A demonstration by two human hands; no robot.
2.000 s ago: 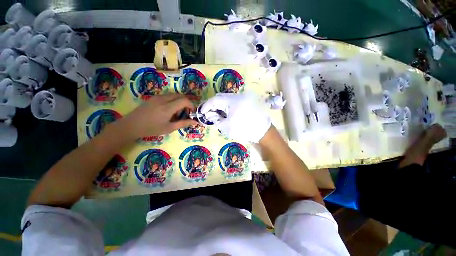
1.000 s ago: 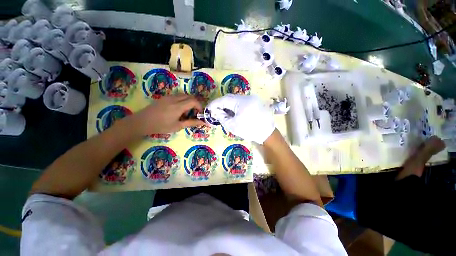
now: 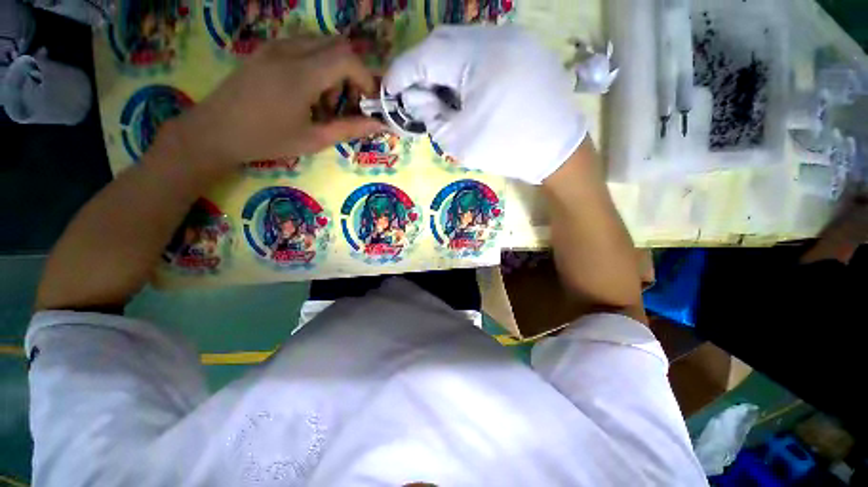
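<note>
A white plastic housing (image 3: 404, 112) is held over the printed sheet (image 3: 328, 271), mostly covered by my fingers. My gloved right hand (image 3: 495, 100) wraps around it from the right. My bare left hand (image 3: 286, 100) is at its left side, with thumb and fingertips at a small part by its rim. The fingers hide the inside of the housing. What the left fingertips pinch is too small to tell.
A white finned part (image 3: 594, 68) lies right of my right hand. Further right is the parts tray (image 3: 642, 157) with black bits (image 3: 733, 95). White housings (image 3: 48, 90) stand at upper left. A person's dark sleeve (image 3: 780, 314) is at right, near cardboard boxes (image 3: 533, 304).
The view has tilted down, so the table sits higher and the yellow block and back row of parts are out of view. Both hands stay at the housing.
</note>
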